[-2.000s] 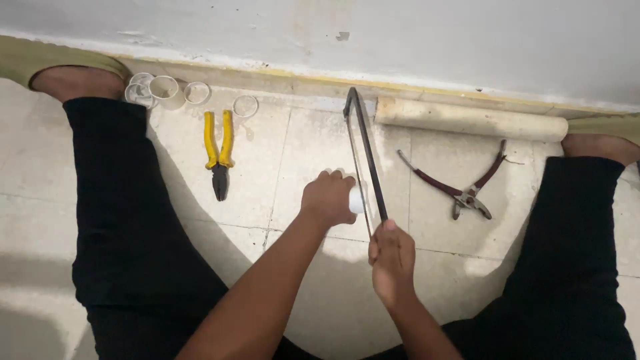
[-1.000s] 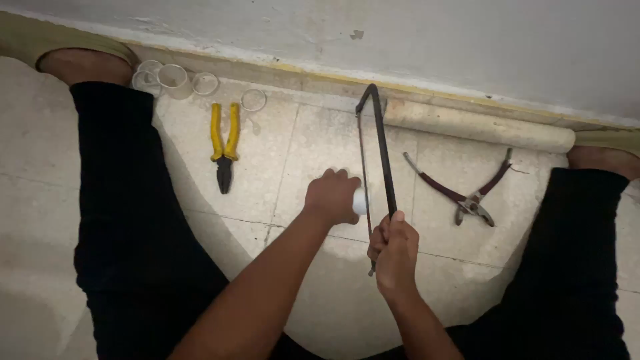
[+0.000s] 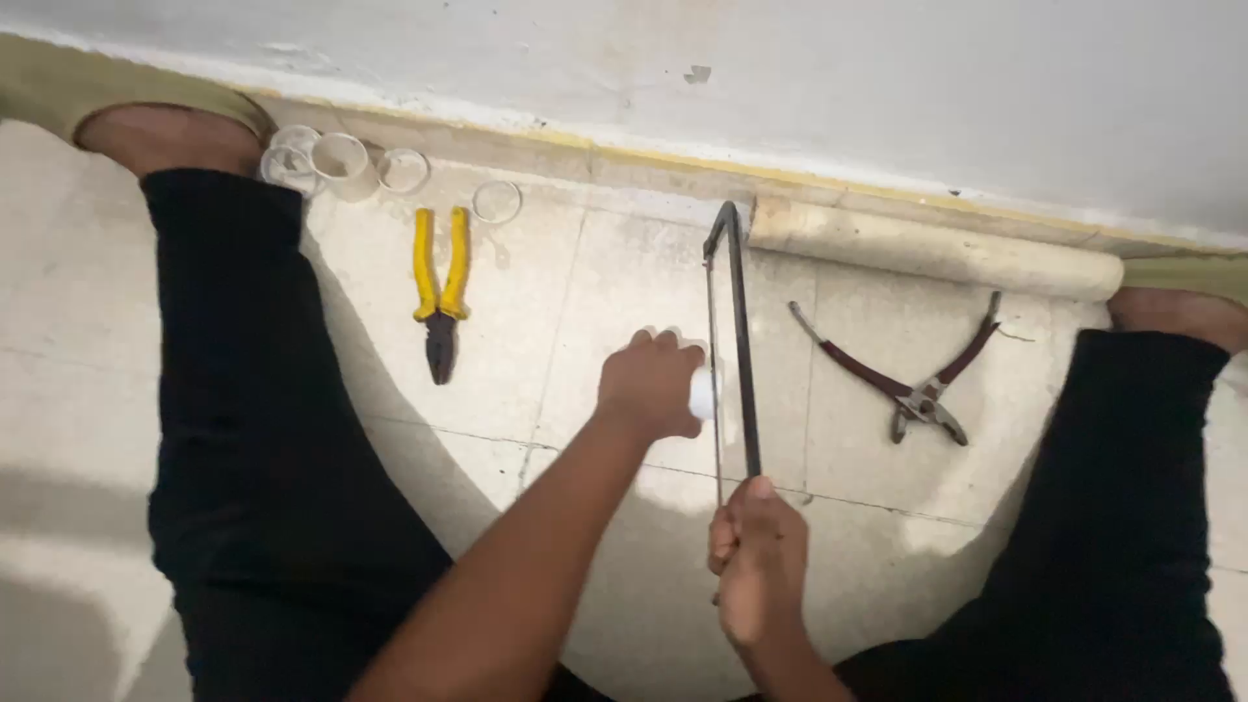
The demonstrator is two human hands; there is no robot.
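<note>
My left hand (image 3: 651,385) is closed around a short white cylindrical piece (image 3: 702,393), perhaps plastic pipe, whose right end shows past the fingers. Gripped in my right hand (image 3: 760,565) is the near end of a hacksaw (image 3: 741,341) with a dark frame. The saw's thin blade runs along the right end of the white piece; whether it has cut in cannot be told. Left of my hands lie pliers with yellow handles (image 3: 441,292). To the right, pliers with worn dark red handles (image 3: 916,395) lie spread apart.
A long off-white pipe (image 3: 936,249) lies along the foot of the wall (image 3: 877,97). Several cut rings, one of them a taller ring (image 3: 343,168), sit by my left foot. A thin ring (image 3: 497,202) lies apart from them. My legs flank the tiled floor.
The hacksaw and my right hand have shifted a little along the blade's line between frames. My left hand keeps its hold on the white piece. The pliers and rings have not moved.
</note>
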